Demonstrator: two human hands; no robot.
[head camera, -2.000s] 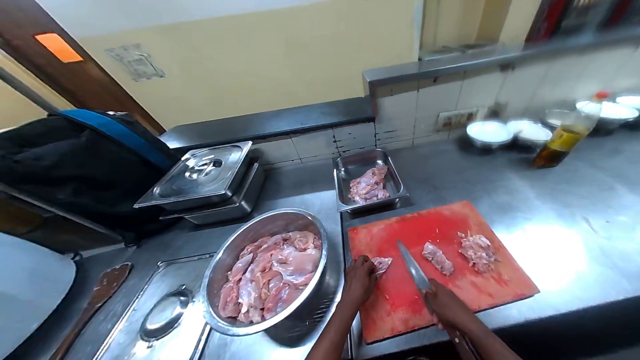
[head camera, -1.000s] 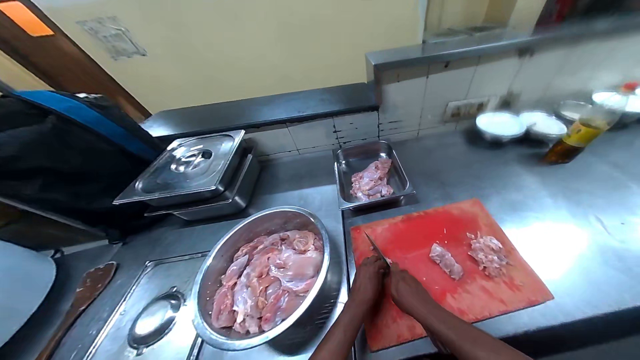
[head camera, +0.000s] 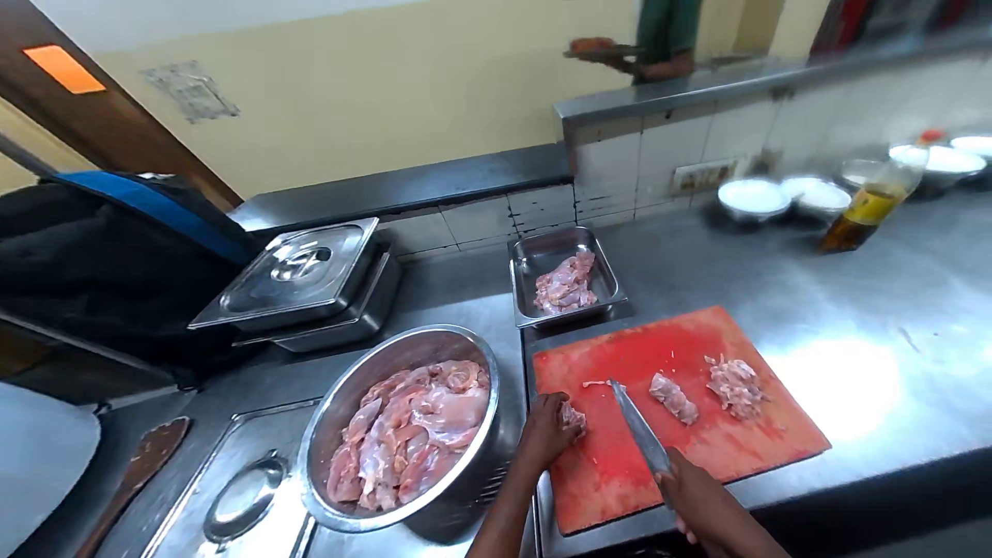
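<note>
My right hand (head camera: 690, 492) grips a kitchen knife (head camera: 639, 430), whose blade points up and left over a red cutting board (head camera: 643, 480). A thin strip of meat lies at the knife's tip. At the board's left edge my left hand (head camera: 546, 434) is closed on a piece of raw meat (head camera: 572, 418). Right of the blade lie a larger meat piece (head camera: 673, 398) and a heap of small cut pieces (head camera: 736, 387). A steel bowl (head camera: 310, 465) full of raw meat (head camera: 411, 434) stands left of the board. Behind it, a steel pan (head camera: 535, 318) holds more meat (head camera: 567, 284).
Lidded steel pans (head camera: 294, 271) stand at the back left, beside a black bag (head camera: 101, 279). A wooden spatula (head camera: 139, 473) lies far left. Several bowls (head camera: 753, 198) and an oil bottle (head camera: 872, 205) stand back right. Beyond the ledge a person (head camera: 668, 39) carries a tray (head camera: 608, 52).
The knife has moved right, away from my left hand, where it was a second ago. A thin strip now shows at its tip. A person with a tray has appeared beyond the ledge.
</note>
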